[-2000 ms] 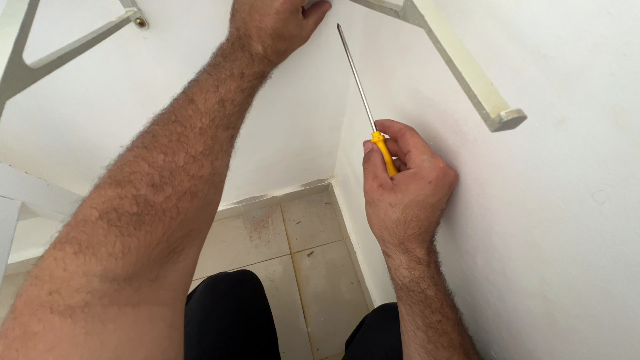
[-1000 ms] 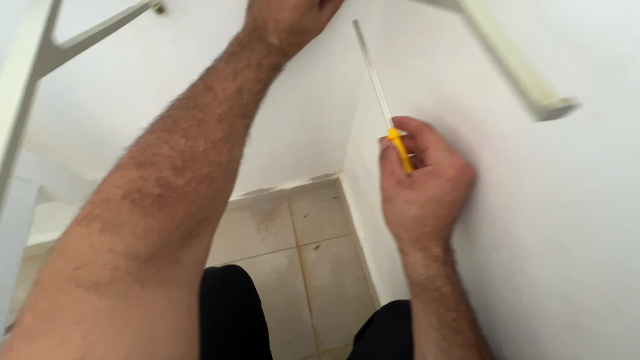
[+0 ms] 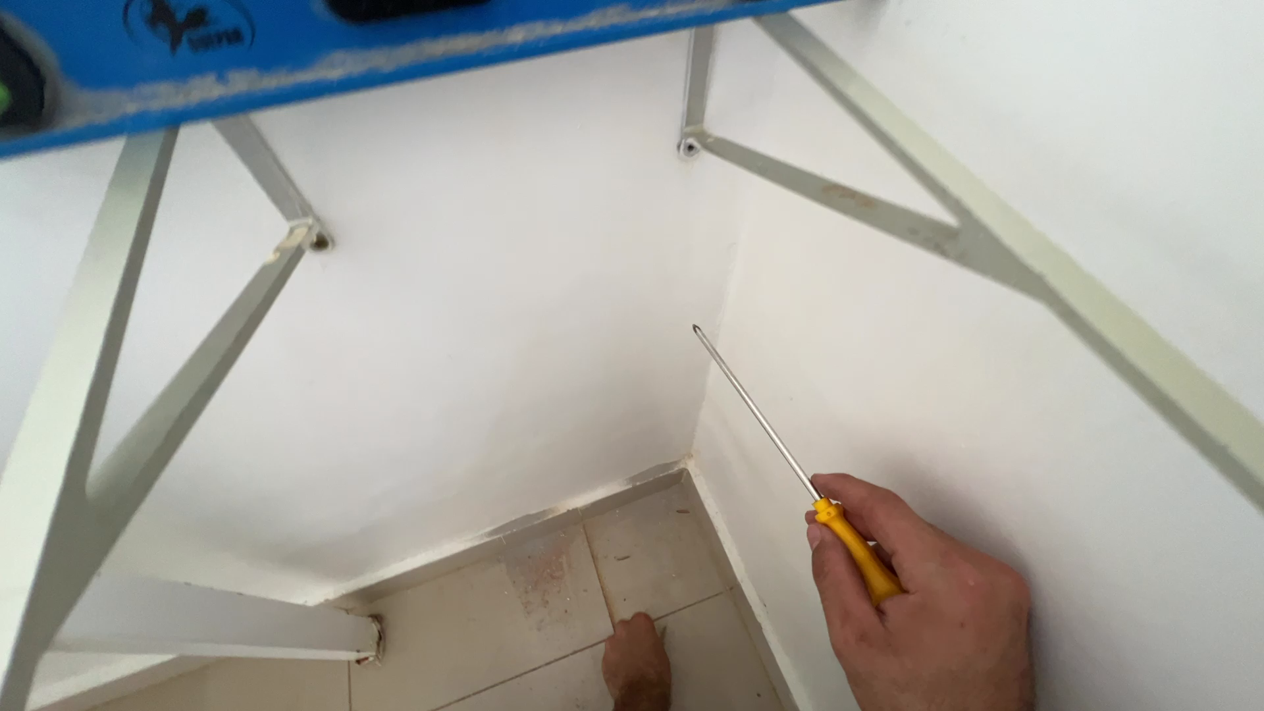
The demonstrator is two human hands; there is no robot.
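Observation:
My right hand [image 3: 933, 602], at the lower right beside the side wall, is closed around the yellow handle of a screwdriver [image 3: 859, 553]. The long metal shaft slants up and left, its tip over the wall corner and clear of the brackets. My left hand is out of view. A blue spirit level [image 3: 474, 59] with a worn lower edge lies across the top. Beneath it, a pale metal bracket [image 3: 84, 395] stands on the left and another bracket [image 3: 987, 257] on the right; their struts meet at the wall near a bolt or screw hole.
White walls meet in a corner over a tiled floor [image 3: 474, 642] with a low skirting [image 3: 731, 573]. A white beam or leg [image 3: 217, 617] juts in at the lower left. What looks like a bare foot [image 3: 637, 657] shows at the bottom, partly cut off.
My left hand and forearm have left the view. The screwdriver stays in my right hand. The view has shifted, and the blue level and more of the brackets show.

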